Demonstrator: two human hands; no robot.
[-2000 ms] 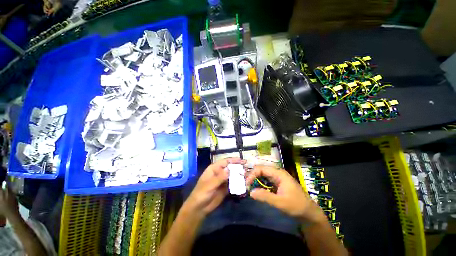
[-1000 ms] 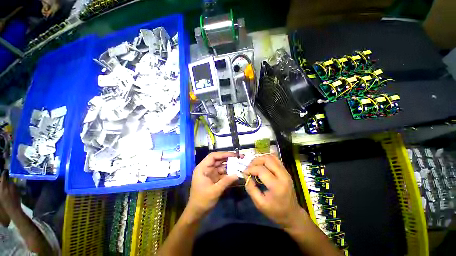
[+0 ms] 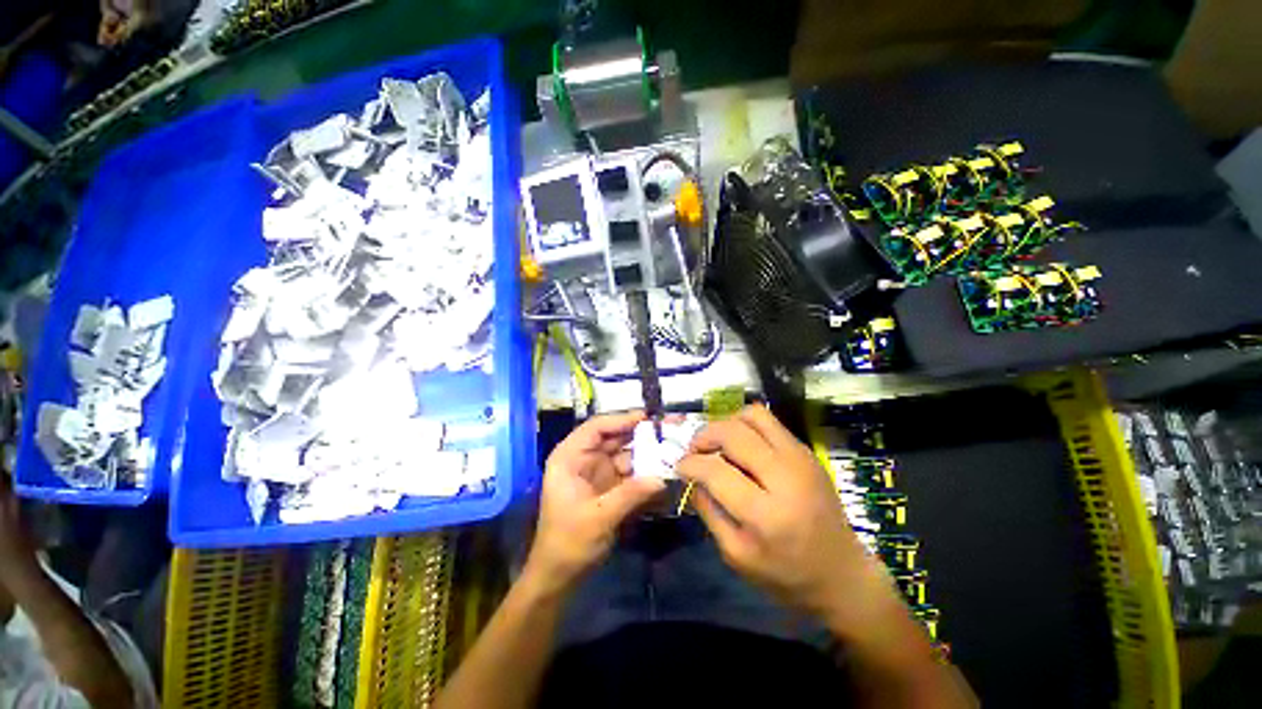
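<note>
My left hand point(image 3: 588, 499) holds a white plastic housing point(image 3: 656, 454) just under the tip of the dark soldering iron point(image 3: 648, 374). My right hand point(image 3: 758, 499) is at the housing's right side, its fingers pinching a thin yellow lead wire point(image 3: 685, 496). The circuit board on that wire is mostly hidden by my fingers. The soldering station point(image 3: 609, 229) stands behind my hands, with a silvery solder reel point(image 3: 605, 86) at its back. I cannot tell whether the iron tip touches the housing.
Two blue bins point(image 3: 515, 402) with white housings are at the left. A black fan point(image 3: 775, 277) stands right of the station. Boards lie on black foam point(image 3: 1163, 277). Yellow crates point(image 3: 1128, 554) are below, right and left. A sponge point(image 3: 725, 402) lies behind my right hand. Another person's arm point(image 3: 62, 630) shows lower left.
Since the first frame, the housing has been turned and raised to the iron tip, and my right hand has moved in against it. Since the second frame, little has moved.
</note>
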